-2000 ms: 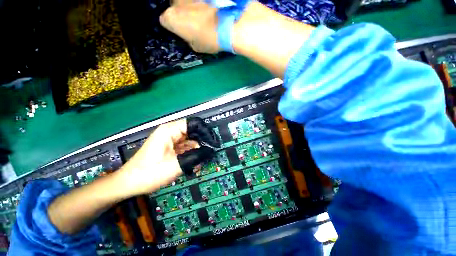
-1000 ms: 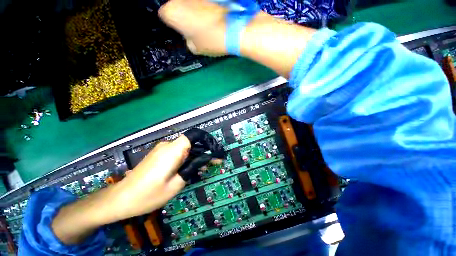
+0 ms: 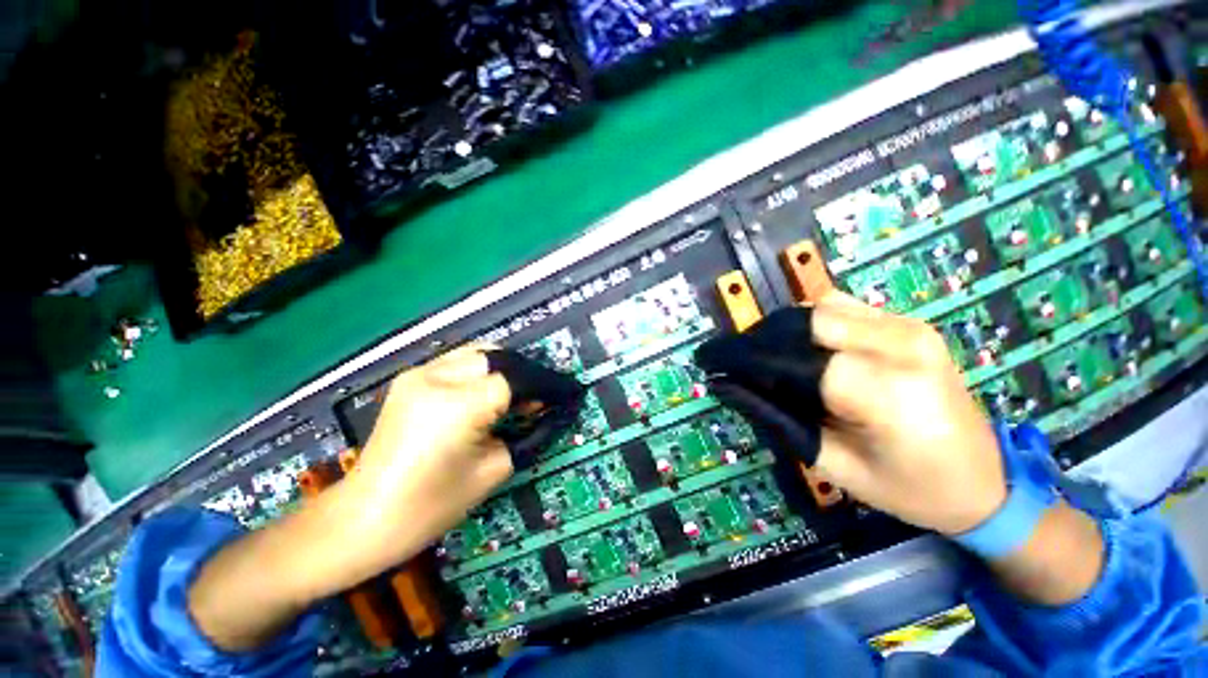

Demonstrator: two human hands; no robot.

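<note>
Rows of small green circuit boards (image 3: 702, 446) sit in a black carrier pallet (image 3: 722, 572) in front of me. My left hand (image 3: 444, 431), with black finger cots, is over the pallet's left-middle boards, its covered fingertips bent close together. My right hand (image 3: 894, 417), also with black cots and a light-blue wrist strap (image 3: 1007, 519), is over the pallet's right end, fingers bunched and pointing left towards the boards. The fingertips hide some boards. Whether either hand holds a small part cannot be told against the black cots.
Orange-brown clamps (image 3: 737, 302) stand where pallets meet; another pallet of boards (image 3: 1040, 212) lies at the right. Beyond the pale rail are bins of yellow (image 3: 265, 245), black-silver (image 3: 510, 80) and blue (image 3: 649, 27) components. Loose parts (image 3: 122, 342) lie on the green mat. A blue coiled cord (image 3: 1093, 66) hangs at upper right.
My right hand has come down from the bins to the pallet, uncovering the bins and the right-hand pallet. My left hand stays over the boards, its fingers slightly shifted.
</note>
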